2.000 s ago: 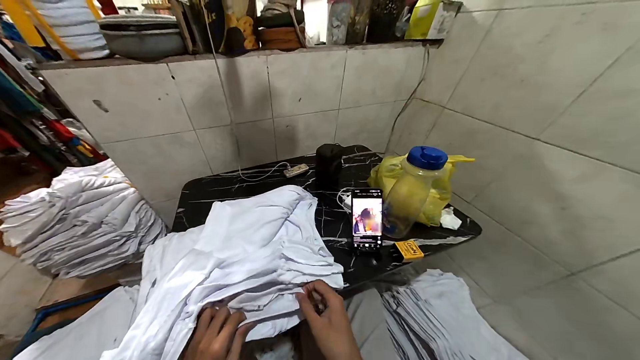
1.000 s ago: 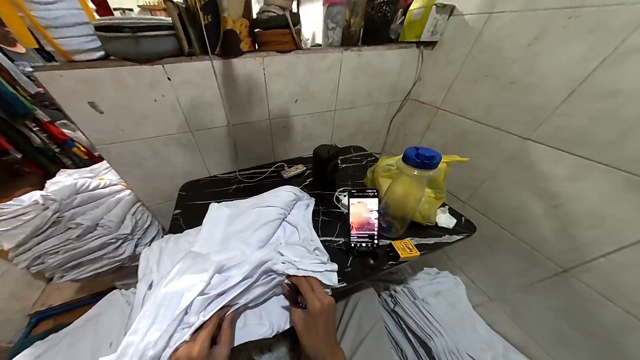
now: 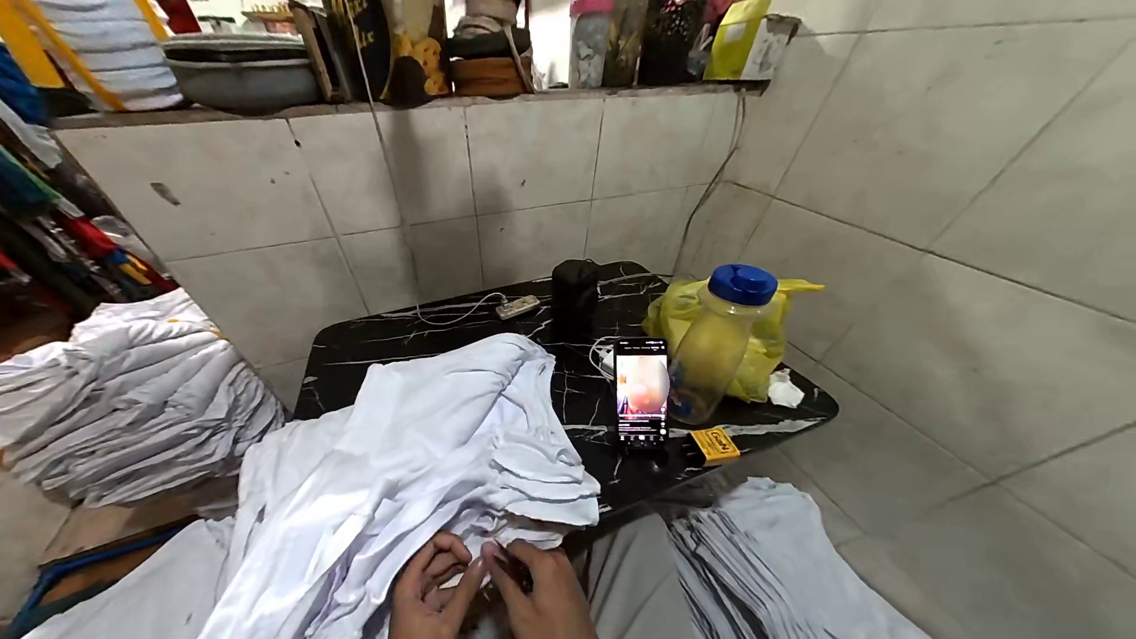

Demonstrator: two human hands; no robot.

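Observation:
A heap of white cloth garments (image 3: 417,444) lies over the near left part of a black marble-patterned table (image 3: 355,333) and hangs off its front edge. Both my hands are at the heap's lower edge, close together. My left hand (image 3: 435,586) has its fingers curled, with the tips near the cloth. My right hand (image 3: 537,590) is beside it, thumb and fingers drawn together around something small and dark that I cannot make out. Whether either hand pinches the fabric is unclear.
A lit phone (image 3: 642,390) stands upright on the table near a blue-lidded plastic jar (image 3: 714,355), a yellow plastic bag (image 3: 768,346), a small yellow box (image 3: 715,445), a black cylinder (image 3: 575,297) and a power strip (image 3: 517,307). White garment stacks lie at left (image 3: 133,399) and lower right (image 3: 790,559).
My hands have come closer together at the cloth's lower edge; one second ago they were farther apart. The phone's picture has changed.

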